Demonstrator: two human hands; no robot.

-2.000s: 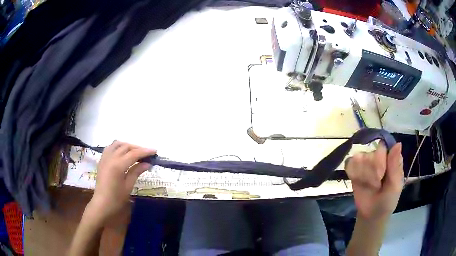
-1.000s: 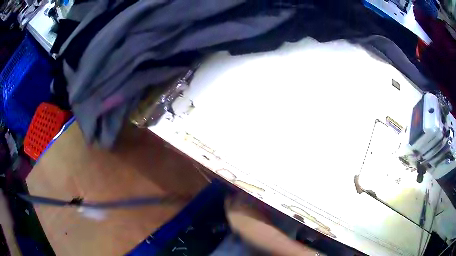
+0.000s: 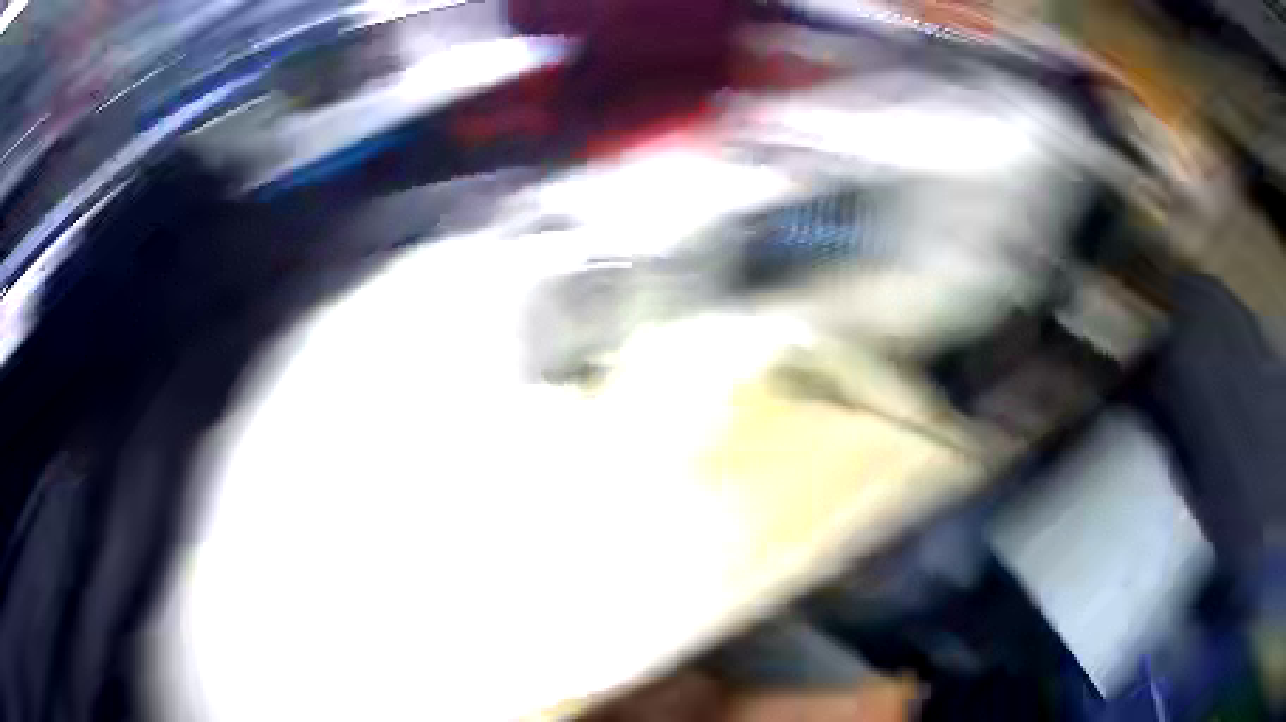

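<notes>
The view is heavily blurred. The white sewing machine stands at the upper middle and right, with its dark lit panel smeared blue. The white table fills the middle. Dark cloth lies along the left side. No hand can be made out. A brown-orange patch shows at the bottom edge, and I cannot tell whether it is skin or board. The narrow dark strip cannot be made out.
Maroon cloth is behind the machine. A pale board shows at the lower right beyond the table's edge, with dark grey cloth beside it. Blurred things line the top left.
The view swung left, then back right. The strip and both hands, seen at the table's front edge two seconds ago, can no longer be made out. The pale board now shows more fully.
</notes>
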